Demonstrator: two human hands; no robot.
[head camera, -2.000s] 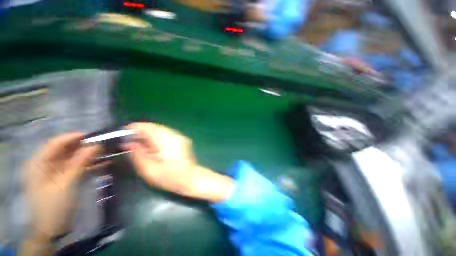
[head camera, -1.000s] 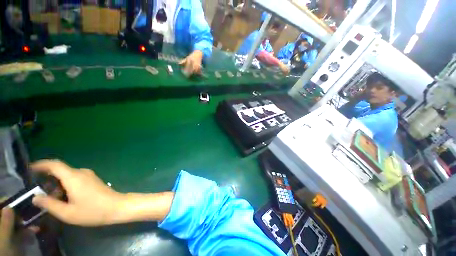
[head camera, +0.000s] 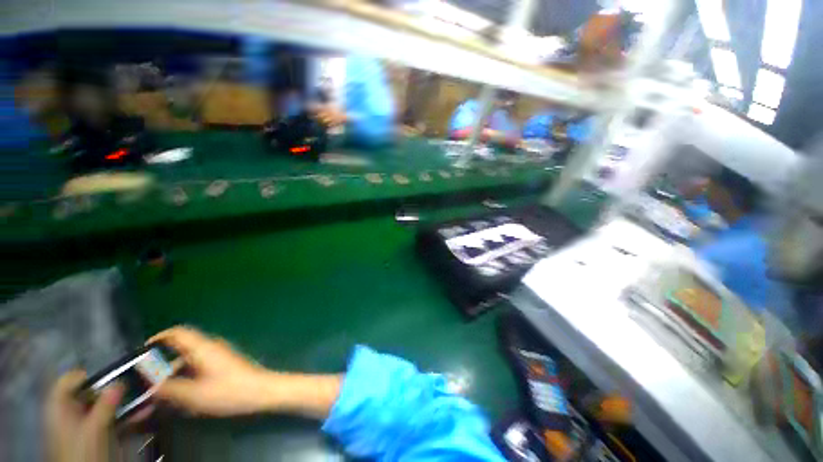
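A partly assembled phone (head camera: 135, 377), black with a white-bordered screen, is held tilted between both hands at the lower left, above the green surface. My right hand (head camera: 203, 372) grips its right end with thumb and fingers. My left hand (head camera: 79, 422) holds its left end and is cut off by the bottom edge. The picture is blurred, so fine detail of the phone cannot be told.
A wrinkled whitish-covered tray (head camera: 68, 316) lies at the left. A black box with white markings (head camera: 492, 248) stands right of centre. A white machine (head camera: 623, 334) and a black keypad device (head camera: 541, 383) are at the right. Small pieces line the far rail. People in blue are beyond.
The view has swung: the hands and phone now show further right and the left tray is more in view. Both hands still hold the phone. The person opposite appears further back.
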